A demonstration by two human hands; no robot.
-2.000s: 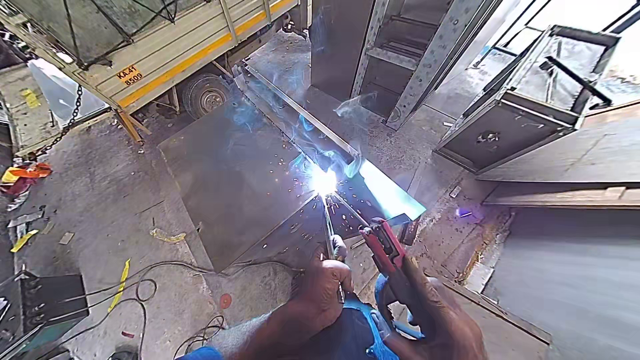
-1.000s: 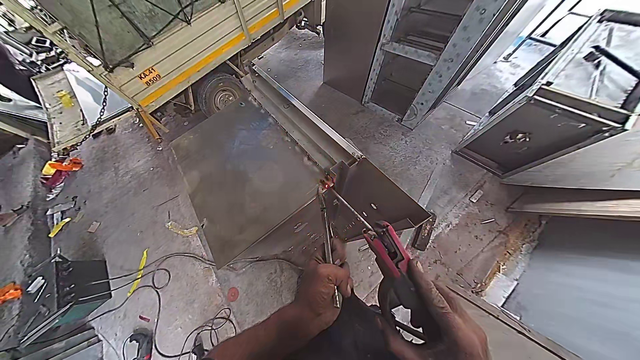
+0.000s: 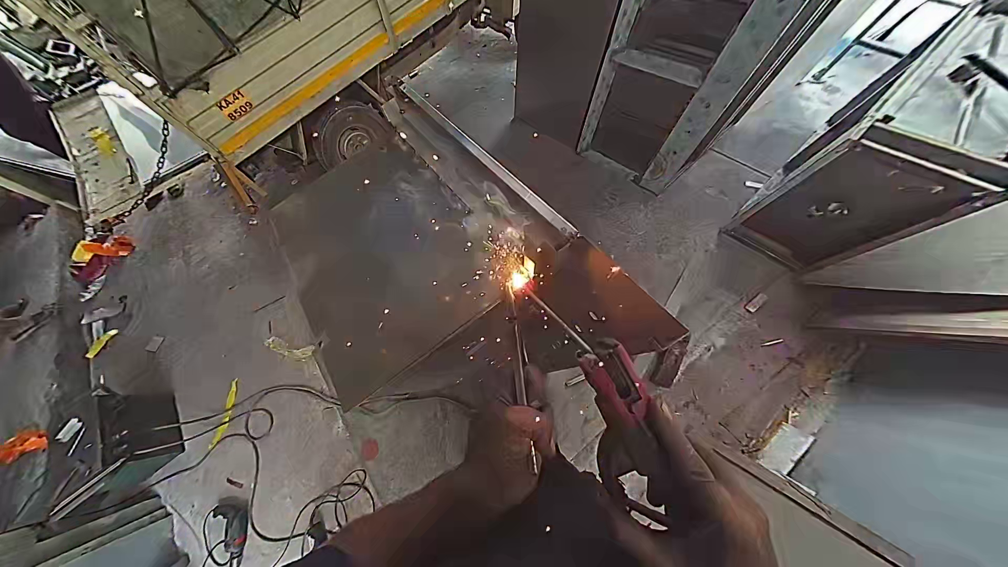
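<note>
My right hand (image 3: 693, 480) is closed around a red welding electrode holder (image 3: 618, 378), from which a welding rod (image 3: 561, 319) reaches up and left. Orange sparks and a small flame glow at the rod's tip, on the corner of a sheet-metal piece (image 3: 622, 299). In my left hand (image 3: 512, 441) is a thin metal rod (image 3: 518, 354), held nearly upright, its far end close to the glowing spot. A large flat metal sheet (image 3: 378, 260) spreads left of the sparks, and a long metal channel (image 3: 496, 169) runs from them toward the truck wheel.
A truck (image 3: 291, 87) with a wheel (image 3: 354, 138) stands at upper left. Metal frames (image 3: 677, 87) rise at the top, and a metal cabinet-like frame (image 3: 858, 205) is at right. Cables (image 3: 256, 457) and a power tool (image 3: 235, 524) lie at lower left, near a dark box (image 3: 138, 425).
A bright blue-white arc shone at the joint two seconds ago; one second ago only a small red glow showed. Now orange sparks scatter there. Both hands keep hold of their tools.
</note>
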